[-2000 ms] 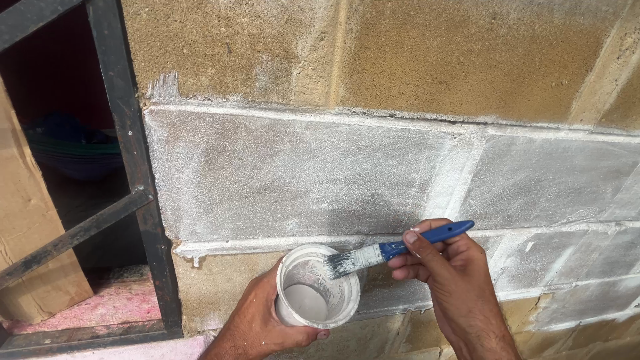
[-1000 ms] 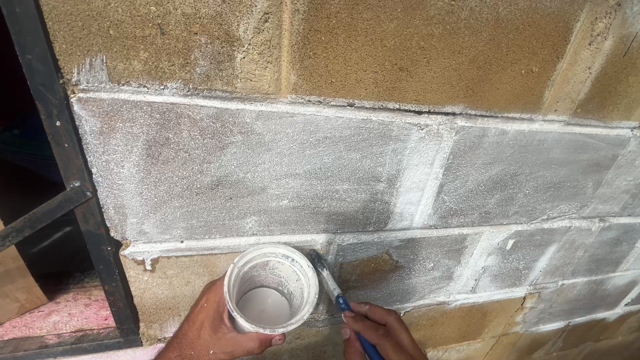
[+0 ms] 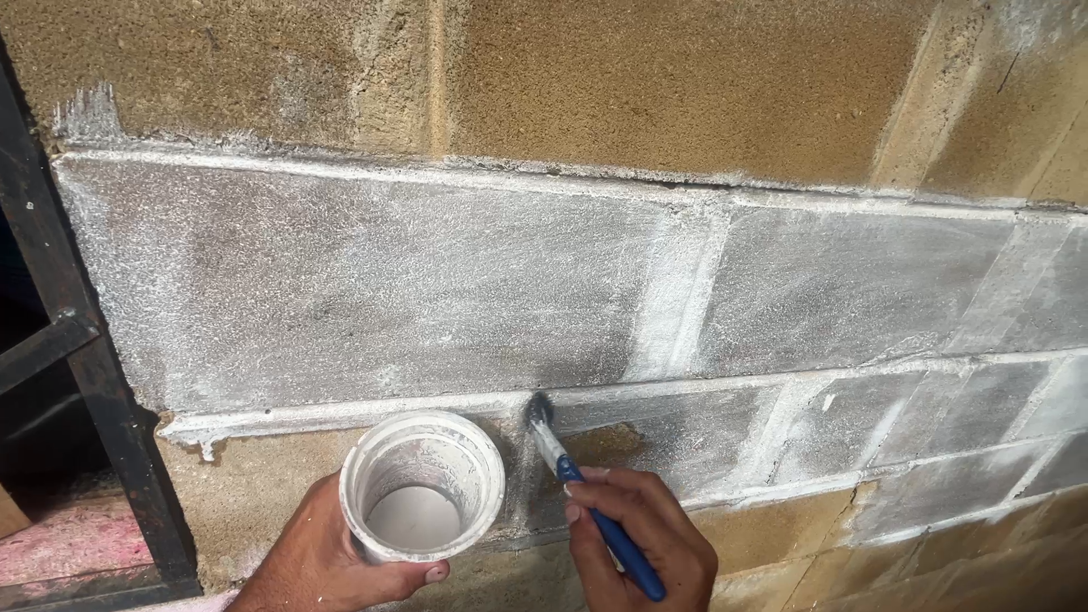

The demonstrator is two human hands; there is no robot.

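My left hand (image 3: 340,544) holds a white plastic cup (image 3: 422,486) partly filled with pale, whitish paint (image 3: 413,518). In my right hand (image 3: 642,535) is a paintbrush with a blue handle (image 3: 614,534); its paint-coated bristles (image 3: 538,411) touch the block wall just below a white mortar joint, to the right of the cup's rim. Above both hands spreads a block (image 3: 382,280) coated in thin whitish paint. Just right of the bristles, a brown patch (image 3: 605,442) shows amid the grey-white coating. Part of the cup's outside is hidden by my left fingers.
Bare tan blocks (image 3: 663,85) run along the top of the wall, with more at the lower right. A dark metal frame (image 3: 93,374) with a crossbar borders an opening at the left. Inside it lies a pinkish surface (image 3: 81,540).
Two seconds ago the brush was at the cup's mouth; it then moved onto the wall beside the cup. The bristles now sit against the wall by the joint. The view has shifted right.
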